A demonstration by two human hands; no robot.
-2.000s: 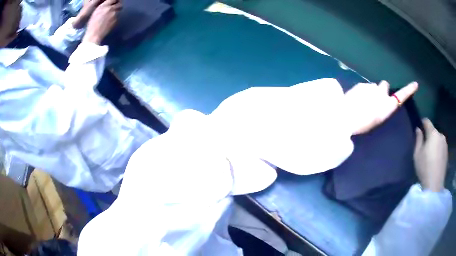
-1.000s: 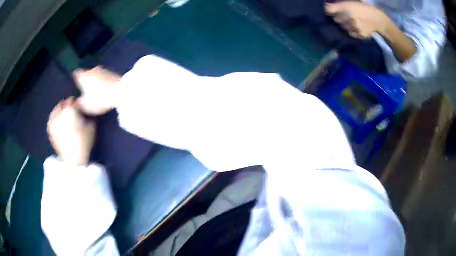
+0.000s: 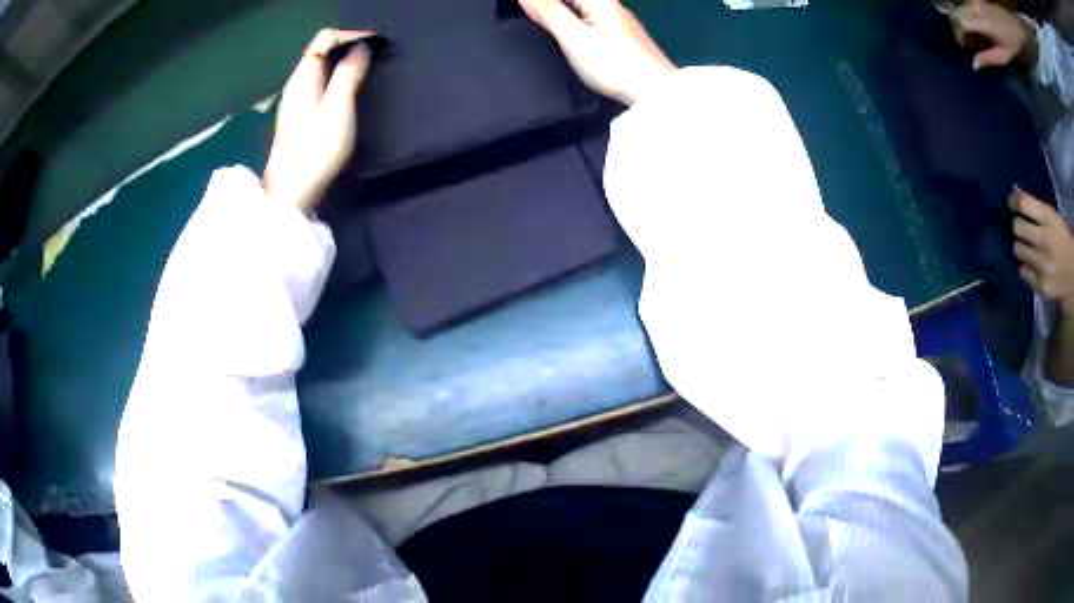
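Observation:
A black box blank (image 3: 465, 88) lies in front of me, at the top middle of the view, on a stack of blanks (image 3: 495, 242) with an even front edge. My left hand (image 3: 316, 124) is at the blank's left edge, with its thumb and fingers pinching a dark corner there. My right hand (image 3: 597, 45) is at the blank's upper right, its fingertips partly cut off by the top edge of the picture, so its hold is hard to tell.
The dark green tabletop (image 3: 495, 359) has a chipped front edge close to my body. A lighter green strip lies at the upper left. Another person's hands (image 3: 1042, 245) are at the right over dark blanks, above a blue stool (image 3: 980, 375). A pale sleeve shows at the lower left.
The view has swung, bringing the stack to the middle. My hands, close together one second ago, are now apart at the blank's two sides.

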